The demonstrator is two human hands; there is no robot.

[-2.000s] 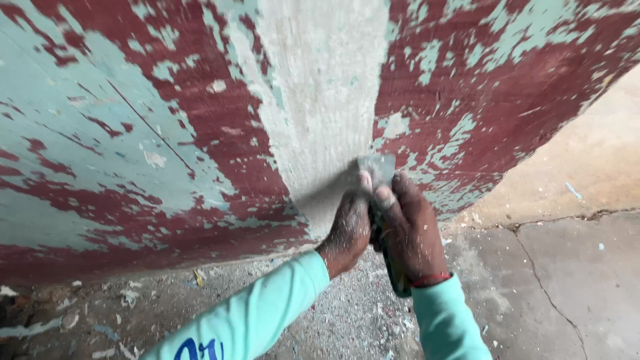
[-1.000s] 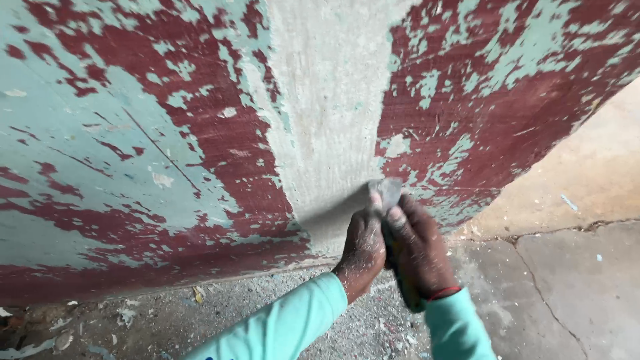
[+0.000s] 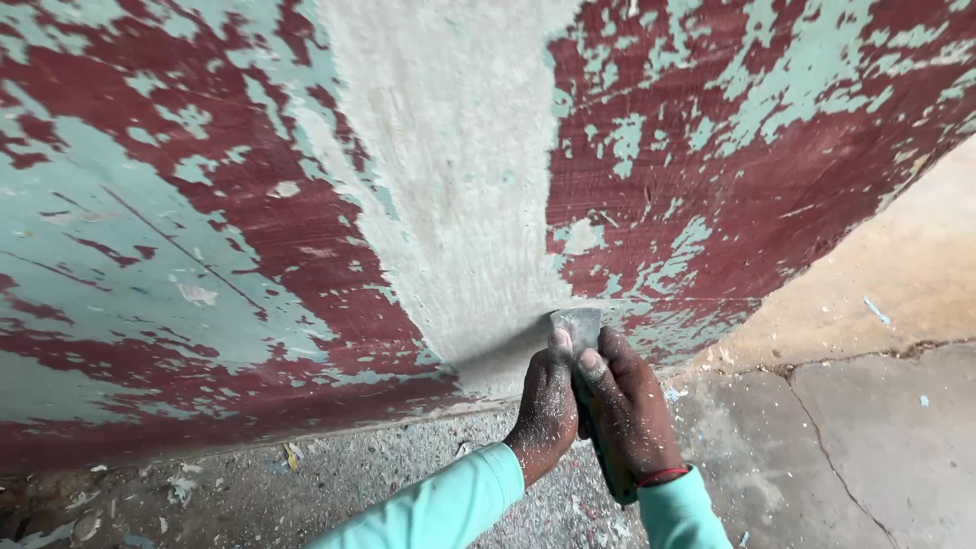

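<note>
Both hands grip one paint scraper (image 3: 577, 326), its metal blade against the wall (image 3: 457, 152) at the right edge of a bare grey-white strip. My left hand (image 3: 548, 404) is closed around the scraper's near side, thumb pressed on the blade. On the dark handle is my right hand (image 3: 637, 404), its thumb beside the blade's base and a red band at the wrist. The handle's lower end sticks out below the right palm. White dust covers the fingers. Patchy maroon and turquoise paint flanks the strip.
Paint flakes and dust lie over the concrete floor (image 3: 381, 476) along the wall's foot. A crack (image 3: 823, 450) runs through the floor at the right. Beyond the wall's slanting right edge is a tan floor section (image 3: 854, 290) with a few chips on it.
The scraper and both hands remain together low on the wall. The bare strip's edge near the blade looks slightly wider than before. The view has shifted slightly.
</note>
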